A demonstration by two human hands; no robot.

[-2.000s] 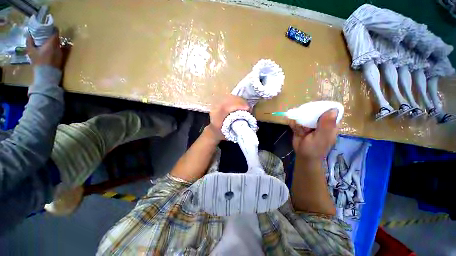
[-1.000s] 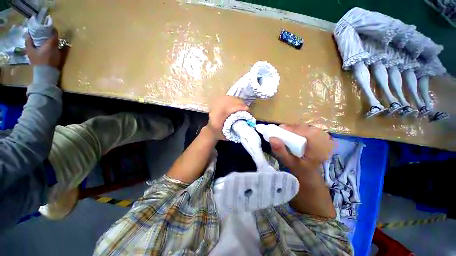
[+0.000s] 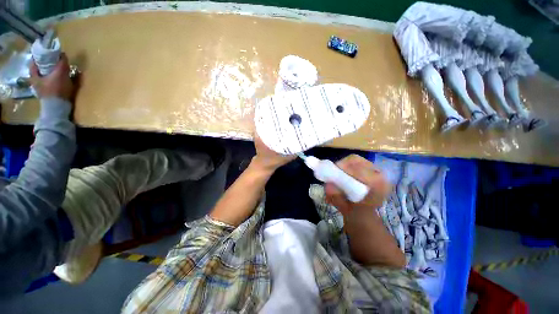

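Note:
My left hand (image 3: 269, 156) holds the white striped trouser piece over the bench's front edge, mostly hidden behind the piece. Its flat striped oval face with two round holes (image 3: 319, 116) points at the camera. One ruffled cuff (image 3: 298, 70) shows beyond the oval; the other cuff and any leg in it are hidden. My right hand (image 3: 361, 187) grips a white glue bottle (image 3: 337, 178). Its thin tip points up-left at the oval's lower rim; whether it touches is unclear.
Several trouser pieces with legs (image 3: 460, 67) lie overlapping at the bench's right. A dark patterned packet (image 3: 342, 46) lies at the back. A blue bin (image 3: 463, 214) of loose legs (image 3: 417, 214) stands at right. At left, another person's hand (image 3: 55, 80) holds a white part.
The oval face has moved up from near my lap to over the bench, and the leg and near cuff have gone from sight. The bottle has moved slightly down, away from that cuff.

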